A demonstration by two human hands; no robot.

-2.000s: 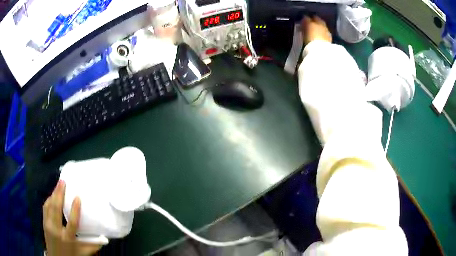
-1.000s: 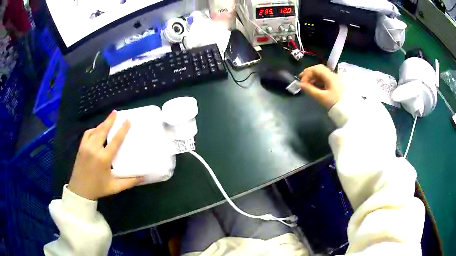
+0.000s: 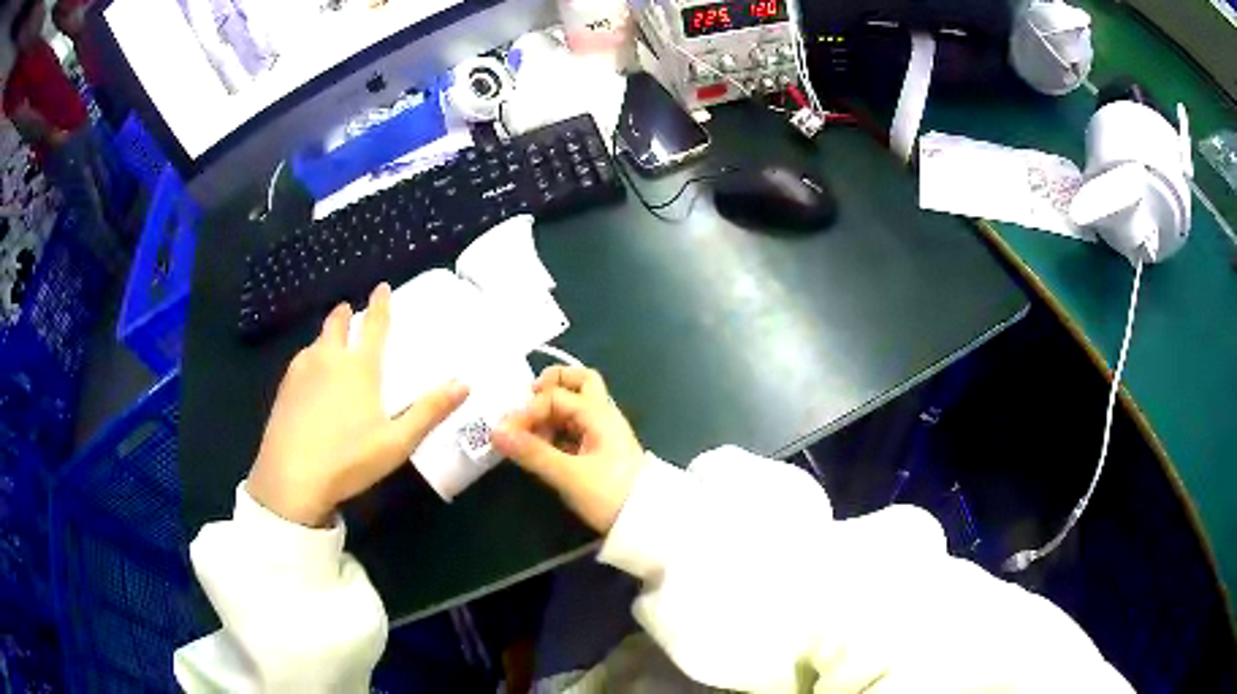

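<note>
A white security camera (image 3: 455,339) lies on the dark green desk in front of me, its pale lead partly hidden behind my right hand. My left hand (image 3: 356,407) holds the camera body from the left, thumb and fingers spread over it. My right hand (image 3: 577,441) is at the camera's right lower side, with thumb and forefinger pinched at a small white label (image 3: 475,435) with a printed code. The label lies against the white surface. Whether the fingers still grip its edge is hard to tell.
A black keyboard (image 3: 434,203), smartphone (image 3: 661,125) and mouse (image 3: 775,199) lie behind the camera. The monitor (image 3: 271,54) and power supply (image 3: 726,52) stand at the back. On the right are a printed sheet (image 3: 997,183) and another white camera (image 3: 1137,176) with its lead hanging down. Blue crates (image 3: 156,271) stand left.
My right hand has come from the black box at the back, past the mouse, to the camera with a small label. The camera has been turned and tilted under my left hand.
</note>
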